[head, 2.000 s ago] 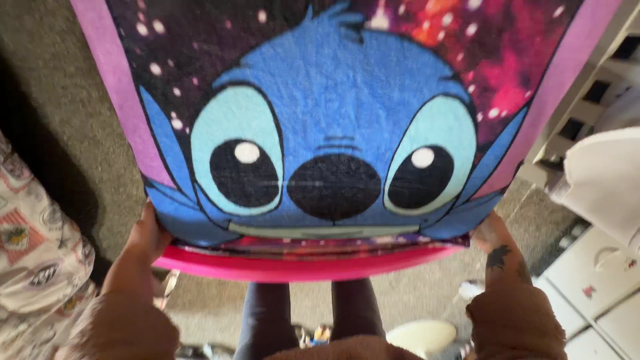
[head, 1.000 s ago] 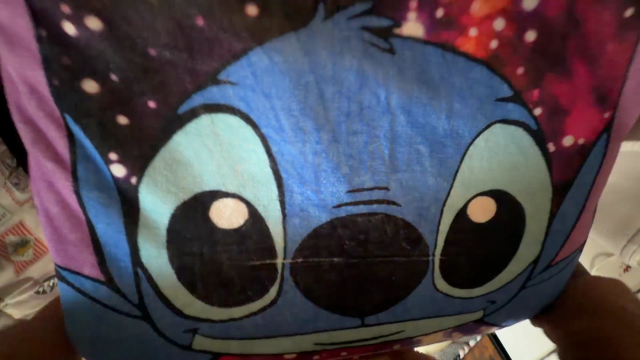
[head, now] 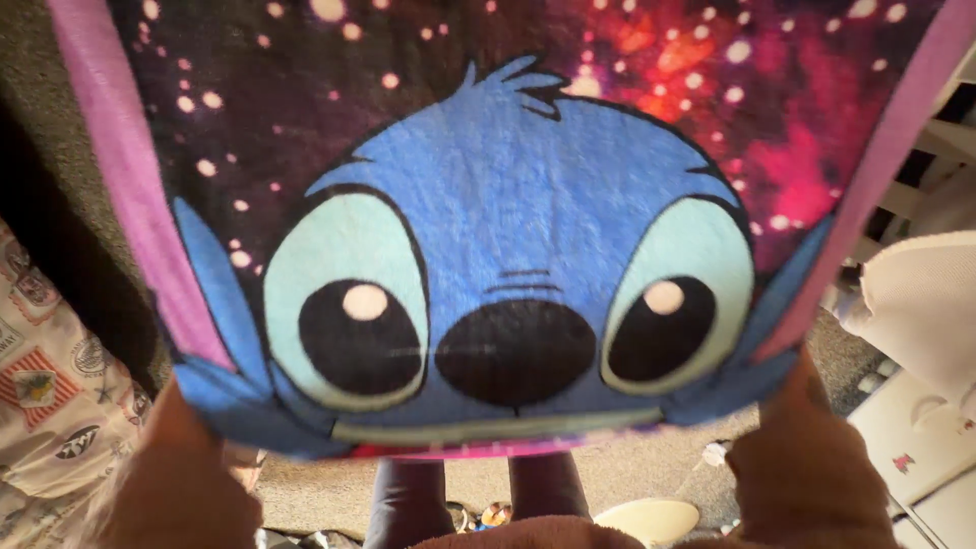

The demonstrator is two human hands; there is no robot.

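Note:
A folded plush blanket, printed with the blue cartoon face of Stitch on a red and black starry ground, is held up and fills most of the head view. Pink bands run along its sides. At its lower left corner my left hand holds it, the fingers hidden behind the cloth. My right hand has the lower right corner, its fingers hidden too. A bright pink layer shows along the bottom edge between my hands.
Patterned bedding or cloth lies at the left. Grey carpet surrounds my legs, with a pale round object and small items on it. At the right are a white drawer unit, a pale mesh-like piece and a white slatted frame.
The blanket came close to the camera one second ago and is now farther from it again. Both hands stay at its lower corners.

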